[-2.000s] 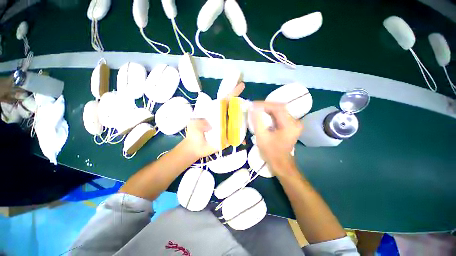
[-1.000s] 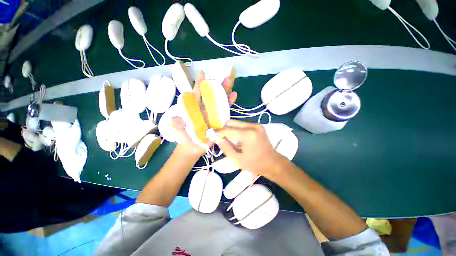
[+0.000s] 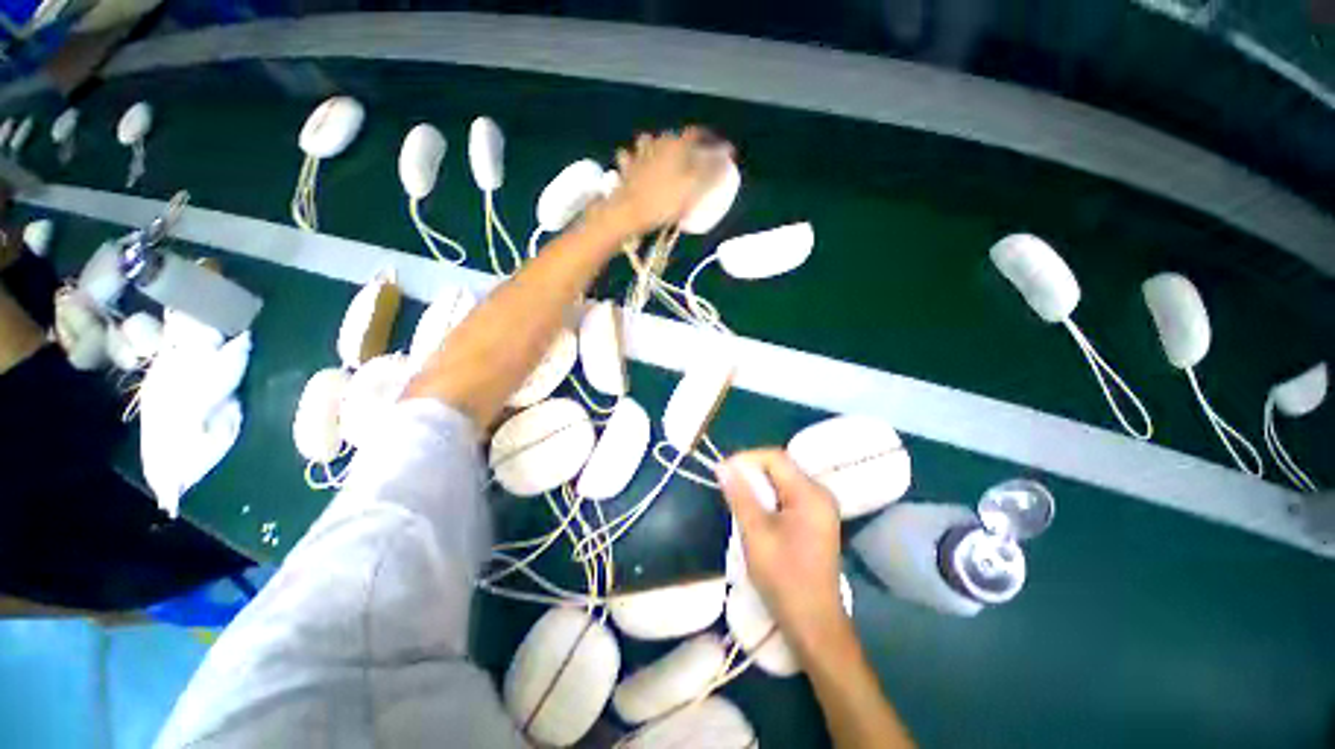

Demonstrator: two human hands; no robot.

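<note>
My left hand point(image 3: 671, 179) is stretched out over the green belt beyond the pale rail, its fingers on a white housing point(image 3: 712, 199) with cords trailing toward me. My right hand point(image 3: 791, 534) is over the bench with fingers curled, and a small white piece, likely the wiping cloth point(image 3: 753, 474), shows at its fingertips. Several white housings with cords lie around it, one with a tan face point(image 3: 694, 410) just beyond. A housing with a dark line point(image 3: 562, 676) lies near me.
The solvent bottle point(image 3: 920, 553) stands right of my right hand with its lid open. More corded housings point(image 3: 1037, 278) lie on the belt. The pale rail point(image 3: 879, 392) divides belt and bench. A neighbour's dark sleeve, bottle point(image 3: 205, 293) and white cloth point(image 3: 188, 417) are at left.
My left hand has moved from the bench out to the belt. The two yellow-faced housings held before are no longer between my hands. My right hand has drawn back toward the bottle. The view has shifted.
</note>
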